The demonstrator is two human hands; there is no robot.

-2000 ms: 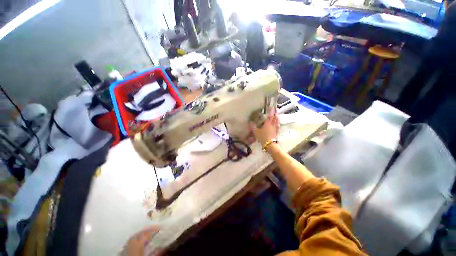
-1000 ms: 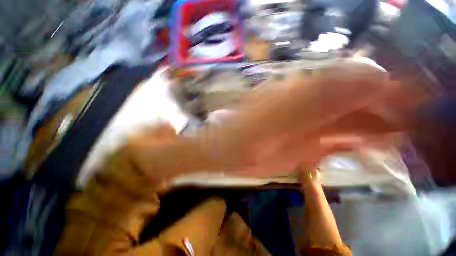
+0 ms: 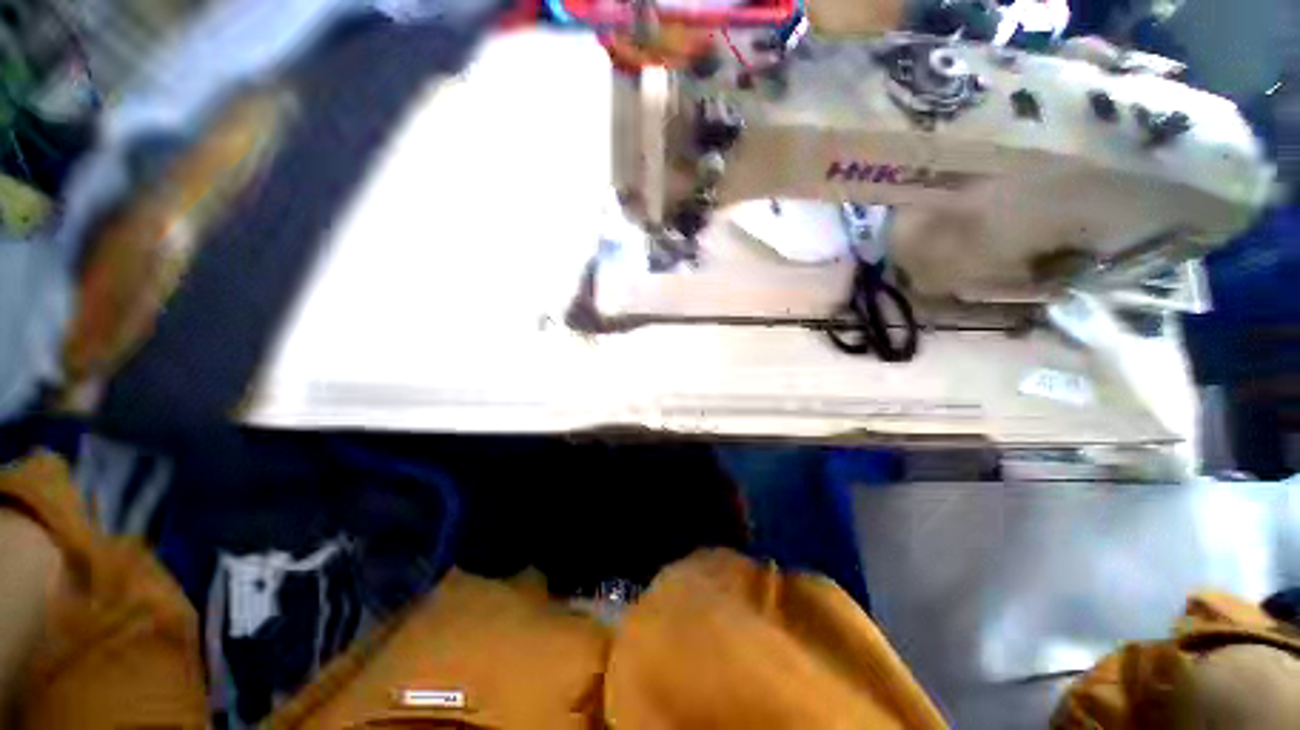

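The cream sewing machine (image 3: 1027,178) with HIKARI lettering stands on the white table (image 3: 471,357). Its presser foot area is at the left end of the head; small parts there are blurred. Black-handled scissors (image 3: 874,307) lie under the machine arm, blades pointing back. No hand of mine is in view. My left sleeve shows at the left edge and my right sleeve at the lower right corner, both mustard-brown; both hands are cut off by the frame.
A dark panel (image 3: 307,186) drapes along the table's left side. A blue bin (image 3: 435,499) with black-white pieces (image 3: 271,606) is below the table. Pale grey-white panels (image 3: 1055,571) lie at the lower right. A red and blue basket edge (image 3: 684,12) shows behind the machine.
My hands and forearms, earlier over the table and machine, have left the picture. The camera view has turned, and the machine now lies across the upper right. The scissors are still under the arm.
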